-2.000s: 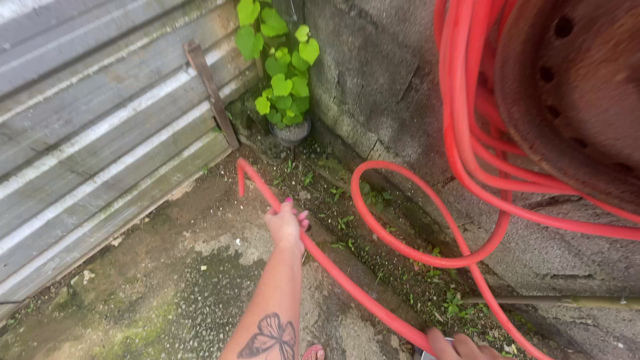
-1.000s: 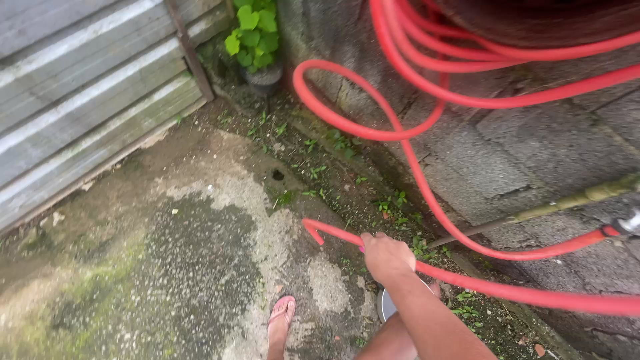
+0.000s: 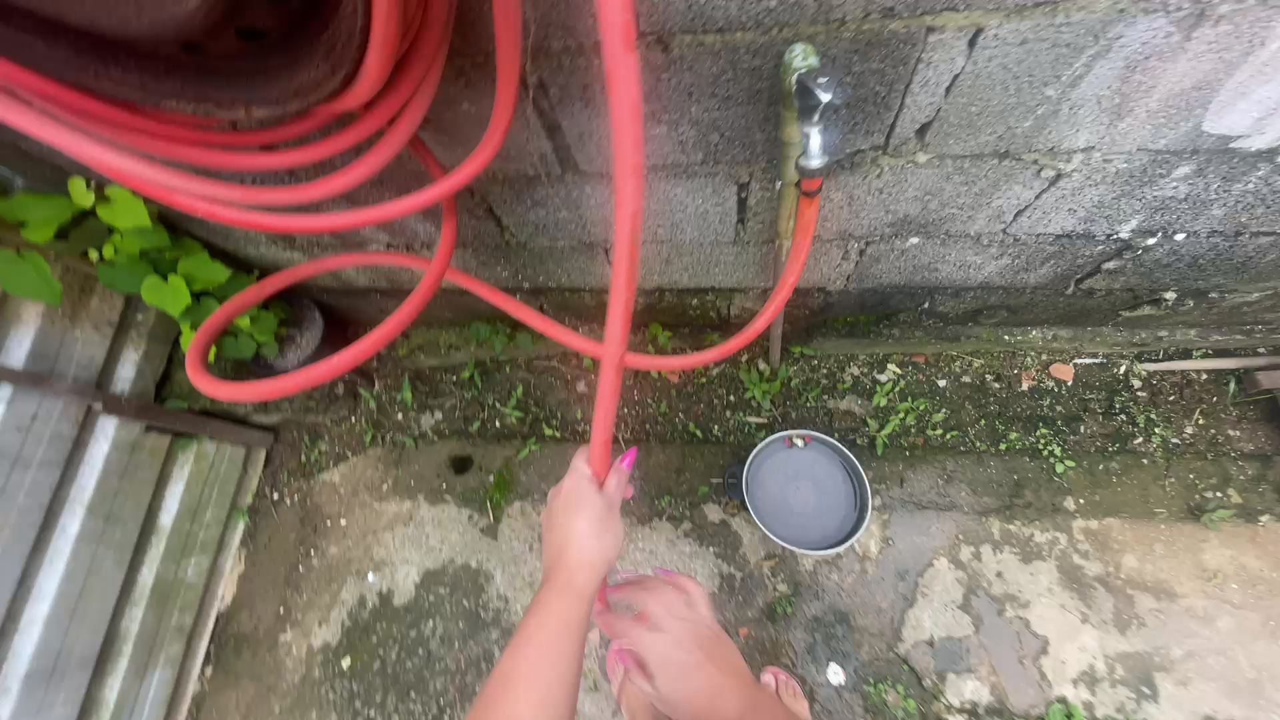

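Observation:
My left hand (image 3: 583, 525) is closed around a red garden hose (image 3: 622, 230), which runs from it up past the top edge of the view. Just below and to the right, my right hand (image 3: 665, 625) is blurred near the lower part of the hose; whether it grips the hose is unclear. A dark round pan with a pale rim (image 3: 807, 492) sits on the ground to the right of both hands. The hose's other run loops along the wall and joins a metal tap (image 3: 815, 120).
More hose coils hang around a rusty wheel rim (image 3: 190, 50) on the block wall (image 3: 1000, 190). At left are a leafy potted plant (image 3: 185, 285) and corrugated metal sheeting (image 3: 80, 540). Small weeds and rubble line the wall's foot. My sandalled foot shows at the bottom.
The view has swung right, bringing the tap and the whole pan into sight. The gripped hose now rises toward the top of the view, and both hands are low in the middle.

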